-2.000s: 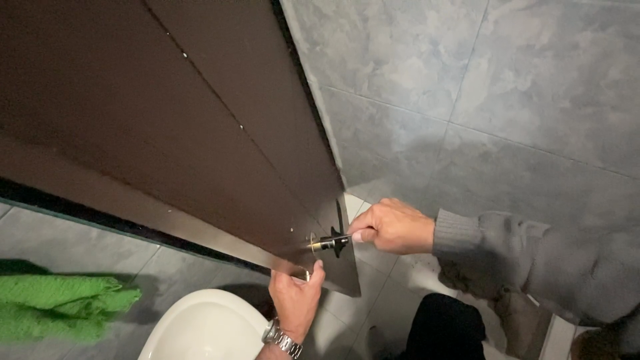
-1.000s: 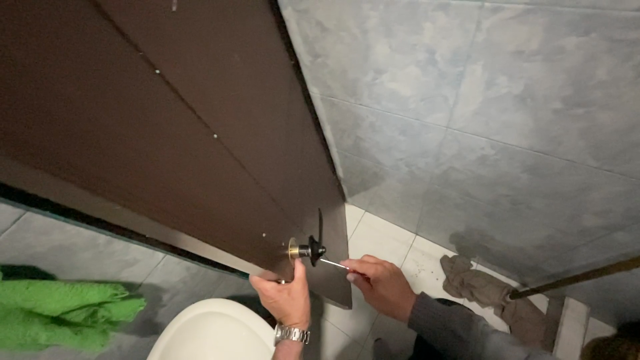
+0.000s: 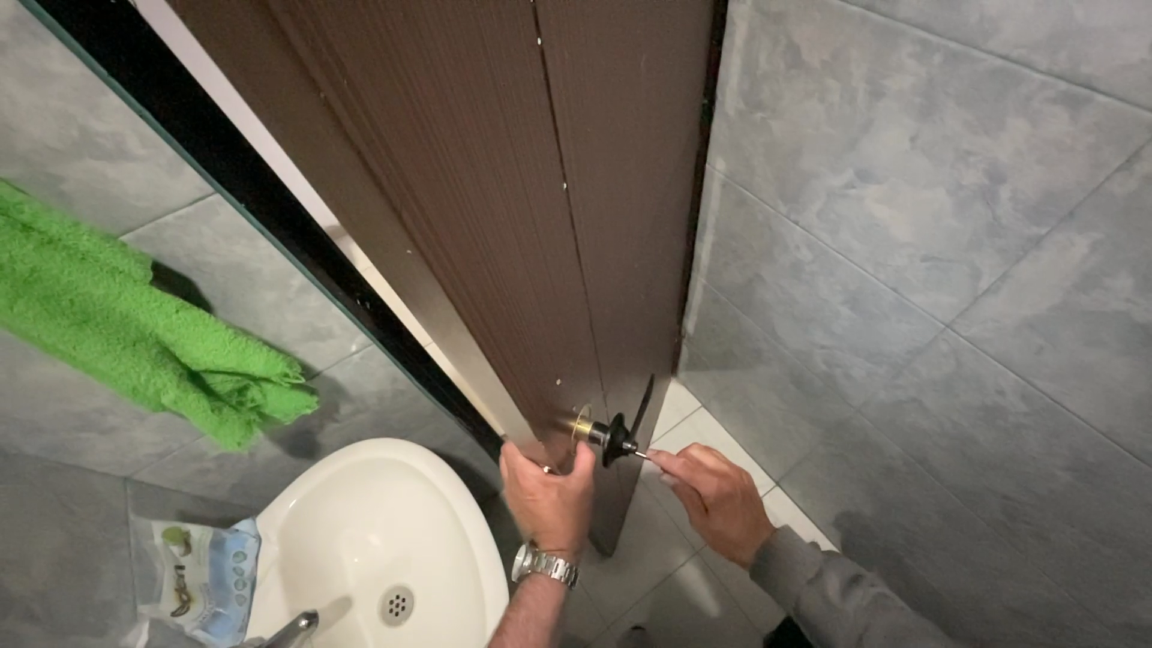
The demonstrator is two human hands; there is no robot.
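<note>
A brown door point(image 3: 486, 207) stands at an angle, with a black lever handle point(image 3: 617, 439) on a brass-coloured stem point(image 3: 585, 427) standing out from its face near the free edge. My left hand point(image 3: 549, 495), with a metal watch at the wrist, grips the door's edge beside the stem, its thumb close to the handle. My right hand point(image 3: 720, 499) pinches a thin metal rod point(image 3: 641, 455), perhaps a screwdriver shaft or a pin, whose end meets the outer end of the handle. The fingers hide the rest of the rod.
A white washbasin point(image 3: 396, 486) with a metal tap point(image 3: 297, 625) is at lower left, a wipes packet point(image 3: 211, 576) beside it. A green towel point(image 3: 135, 333) hangs on the left wall. Grey tiled wall point(image 3: 927, 225) rises close on the right; pale floor tiles point(image 3: 720, 441) lie below.
The view has shifted, showing more of the basin and towel. Both hands remain at the handle. Two seconds ago my right hand was closer against the handle; now the thin rod shows between them.
</note>
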